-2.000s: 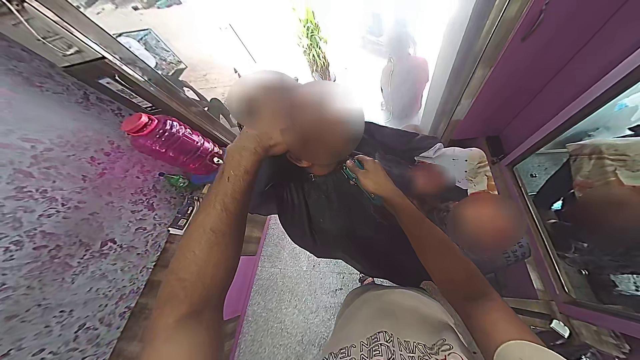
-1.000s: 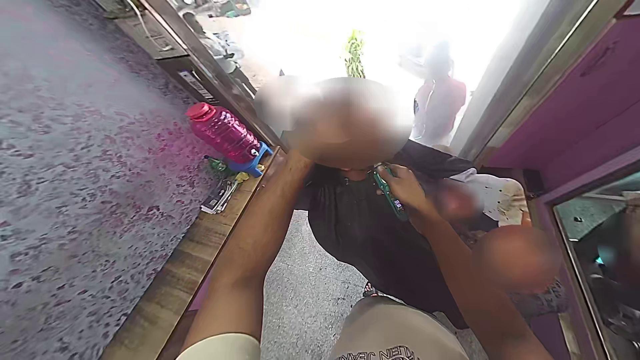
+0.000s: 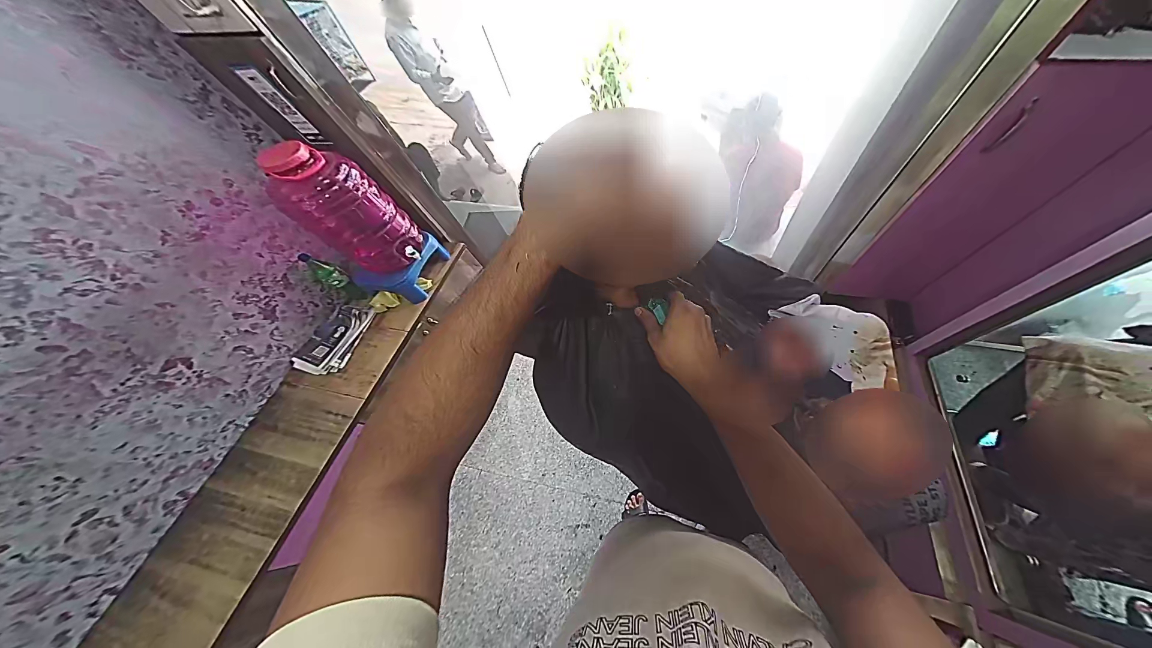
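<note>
A seated person's blurred head [image 3: 630, 198] is in the upper middle, above a black cape [image 3: 621, 396] that covers the body. My left hand [image 3: 560, 220] touches the left side of that head; its fingers are lost in the blur. My right hand [image 3: 682, 337] is closed on a small green handheld tool [image 3: 659, 310], held at the neck and chin below the face. Part of the tool is hidden by my fingers, so its exact kind cannot be told.
On the left, a wooden ledge [image 3: 337, 396] holds a pink water dispenser [image 3: 346, 211] on a blue stand [image 3: 396, 274], a green bottle [image 3: 328, 274] and newspapers [image 3: 333, 340]. More people sit close by on the right, beside a mirror [image 3: 1062, 432]. A person [image 3: 441, 81] walks outside.
A walking person has come into view outside at the upper left. My right hand stays by the neck with the green tool, and my left hand stays at the head.
</note>
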